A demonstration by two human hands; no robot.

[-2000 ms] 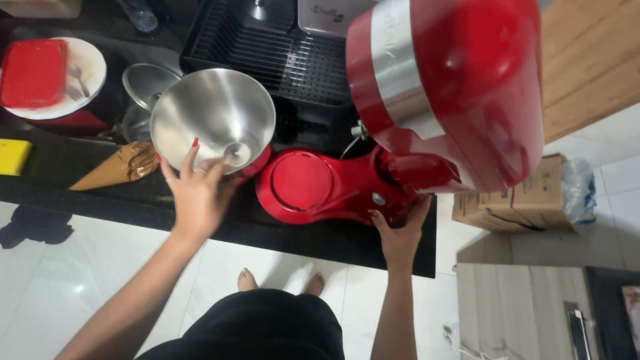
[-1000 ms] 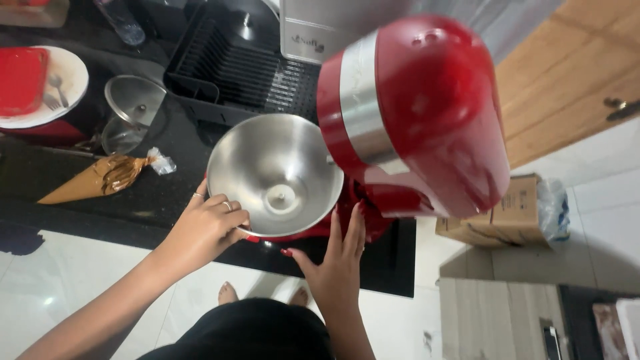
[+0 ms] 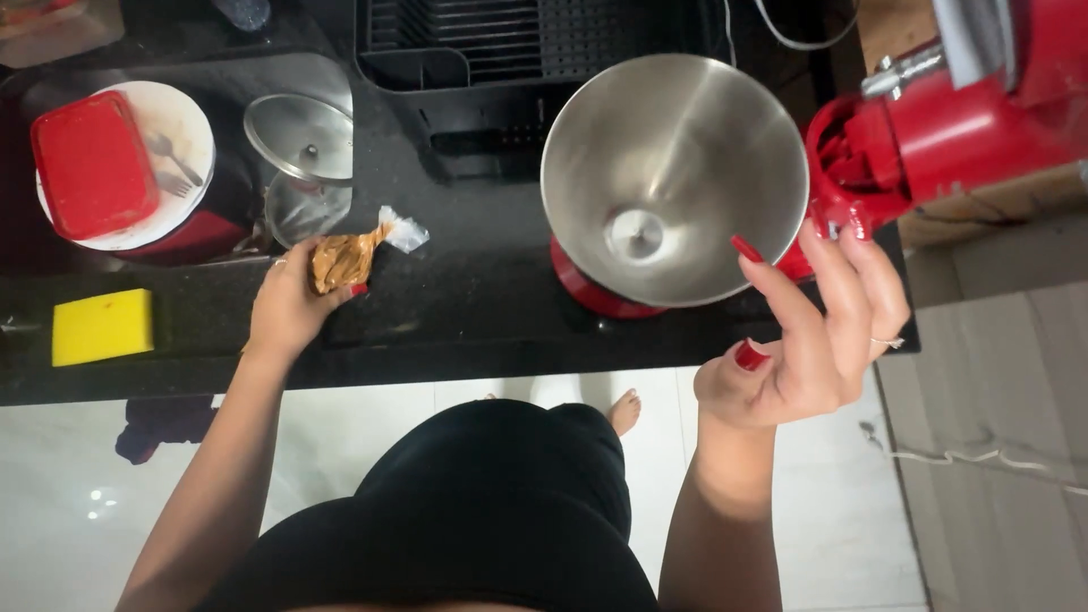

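Observation:
My left hand is closed around a piping bag of brown filling, its clear twisted end pointing right over the black counter. The stainless steel mixer bowl sits on the base of the red stand mixer, whose head is tilted up at the right. My right hand is raised beside the bowl's lower right rim, fingers spread, holding nothing. Whether a fingertip touches the rim I cannot tell.
A black dish rack stands behind the bowl. In the sink at the left are a white plate with forks, a red lid and a glass lid. A yellow sponge lies near the counter's front edge.
My left hand has left the bowl's rim and taken hold of the piping bag, which lay on the counter. My right hand has moved to the right. The view has shifted.

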